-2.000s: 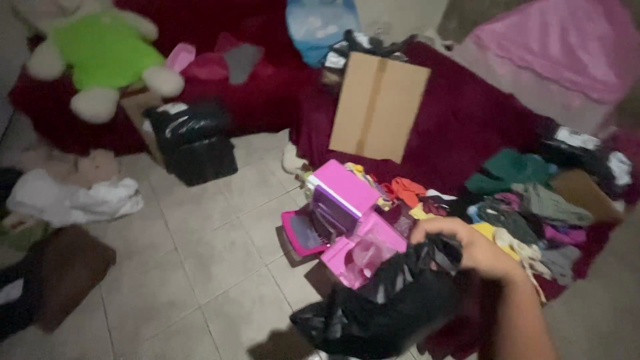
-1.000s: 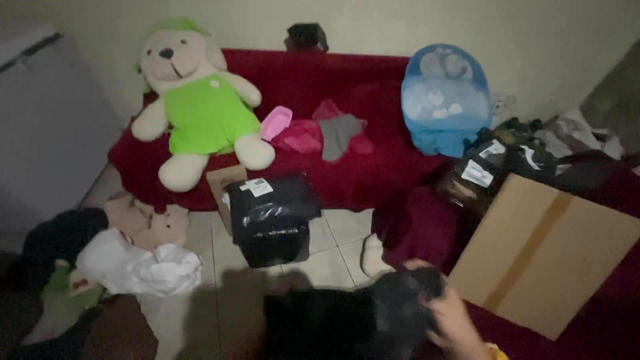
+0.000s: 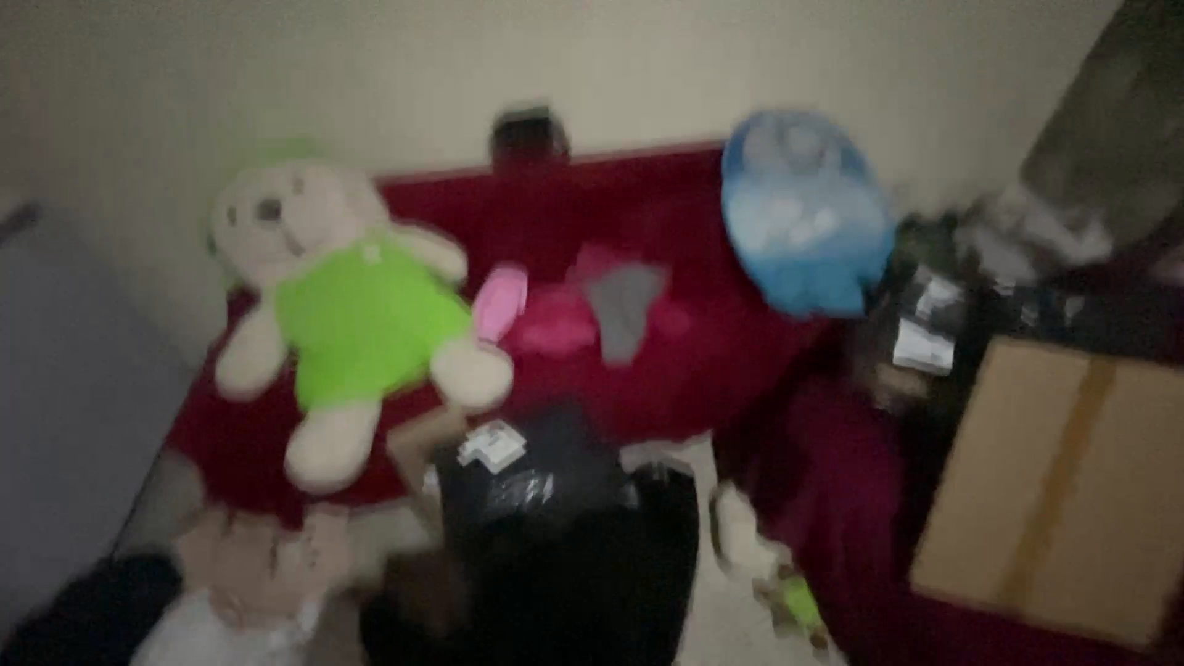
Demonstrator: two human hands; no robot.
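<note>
Neither of my hands can be made out; the view is strongly blurred. A large black plastic bag (image 3: 573, 555) fills the lower middle, overlapping a black plastic-wrapped parcel (image 3: 518, 481) with a white label. Left of the bag is a dark brown blur that I cannot identify. A cream plush bear in a green outfit (image 3: 361, 319) leans on the left of a dark red covered sofa (image 3: 684, 388). Beside its foot lie a pink item (image 3: 500, 301), bright pink cloth (image 3: 555, 319) and a grey cloth (image 3: 625, 310). A blue rounded item (image 3: 805, 217) leans at the sofa's right end.
A flat cardboard box (image 3: 1054, 490) with brown tape stands at the right, near dark bags with white labels (image 3: 923, 344). White cloth (image 3: 222, 629) and a pinkish item (image 3: 268, 564) are at the lower left. A small black object (image 3: 529, 139) tops the sofa back.
The view has swung from the pink toy and clothes toward the sofa. My right hand, on the black bag in both earlier frames, no longer shows. The black bag now overlaps the wrapped parcel.
</note>
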